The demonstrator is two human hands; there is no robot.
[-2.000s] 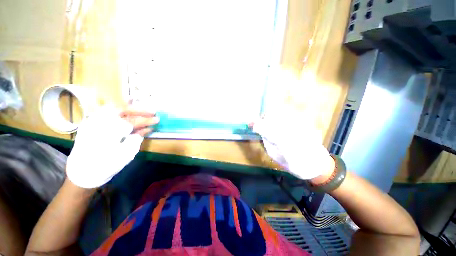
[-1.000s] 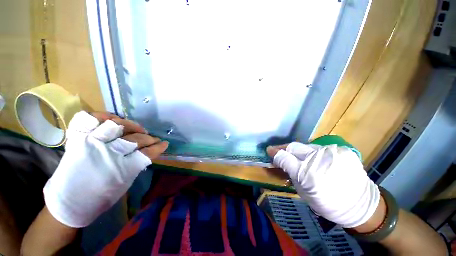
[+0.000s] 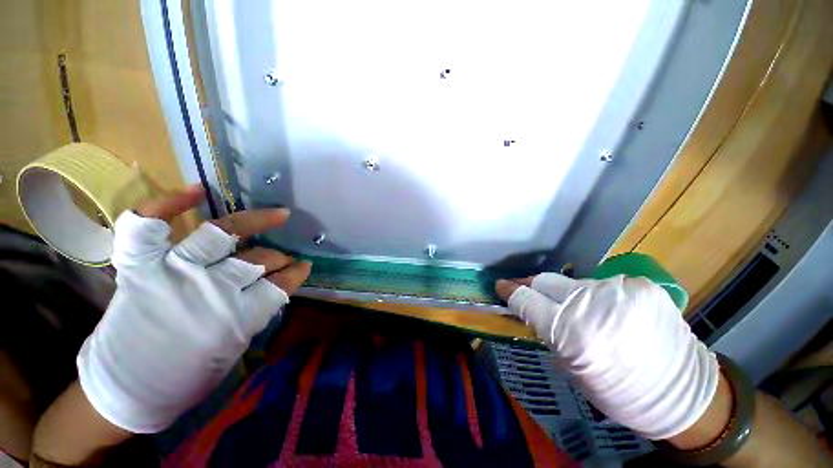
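Observation:
A metal chassis point(image 3: 393, 119) lies on the bench in front of me, its floor glaring white with small studs. A green tape strip point(image 3: 402, 277) runs along its near wall. My left hand point(image 3: 178, 320), in a white fingerless glove, touches the strip's left end with its lower fingertips; the other fingers are spread. My right hand point(image 3: 616, 343), also gloved, has its fingertips at the strip's right end. The green tape roll point(image 3: 647, 274) is partly hidden behind my right hand. Whether the fingers pinch or press the strip is unclear.
A cream tape roll point(image 3: 73, 201) stands on the cardboard bench top point(image 3: 110, 82) beside my left hand. A grey vented metal part point(image 3: 767, 274) is at the right. Slotted grey parts point(image 3: 539, 393) lie below the bench edge, near my body.
The view has moved closer and the glare has lessened, showing the studs. My left fingers have spread apart since a second ago. Both hands remain at the ends of the green strip.

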